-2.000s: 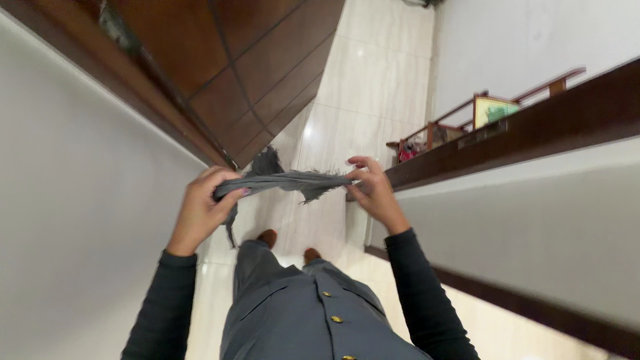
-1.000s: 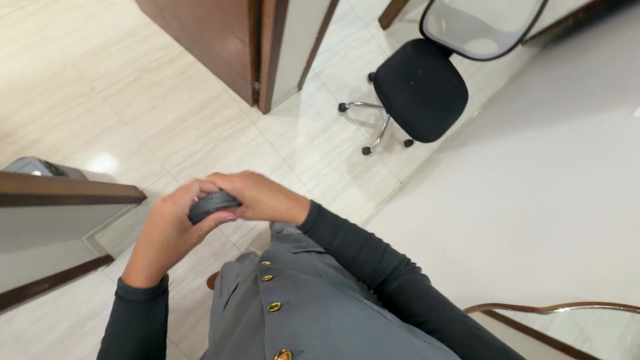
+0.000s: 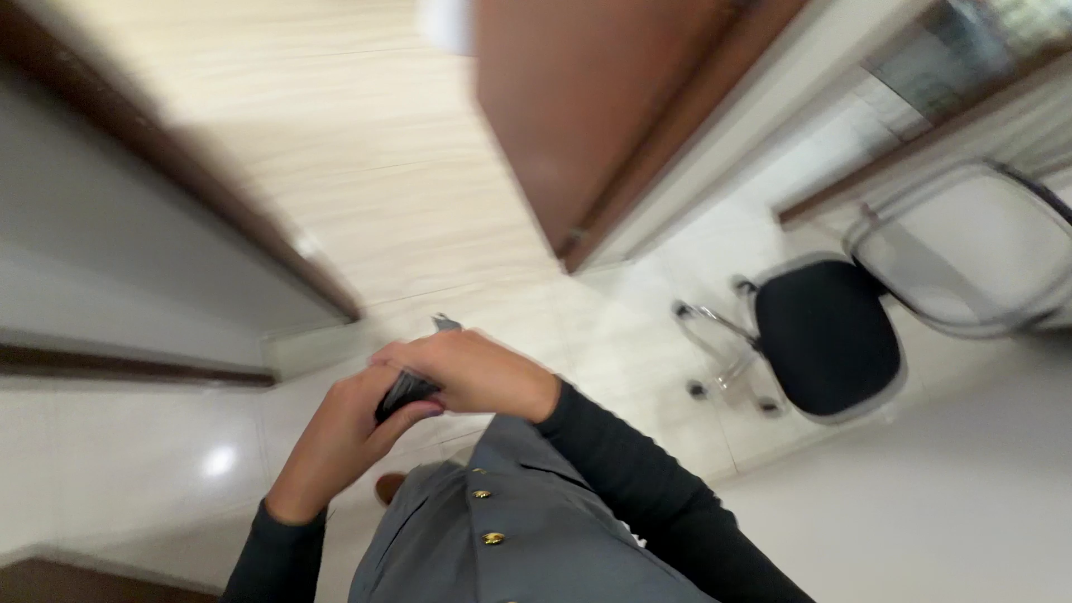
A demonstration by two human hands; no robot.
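A bunched dark grey cloth (image 3: 405, 394) is gripped between my two hands, low and left of the view's middle. My left hand (image 3: 347, 431) wraps it from the left, its thumb along the lower side. From the right, my right hand (image 3: 477, 373) closes over the top, its fingers meeting those of my left hand. A small grey end of the cloth (image 3: 446, 322) sticks out above my right hand. Most of the cloth is hidden by the fingers. Both hands are in front of my grey buttoned garment (image 3: 536, 536).
A brown wooden door (image 3: 578, 109) stands at the upper middle. An office chair with a black seat (image 3: 827, 335) and wheels is at the right. A wall end with dark wooden trim (image 3: 310, 285) juts in from the left. Pale tiled floor (image 3: 377, 193) lies between them.
Two seconds ago the frayed cloth was stretched between my separated hands; a second ago they had come together around it, bunched. Now a small end shows above my right hand. The view has turned.
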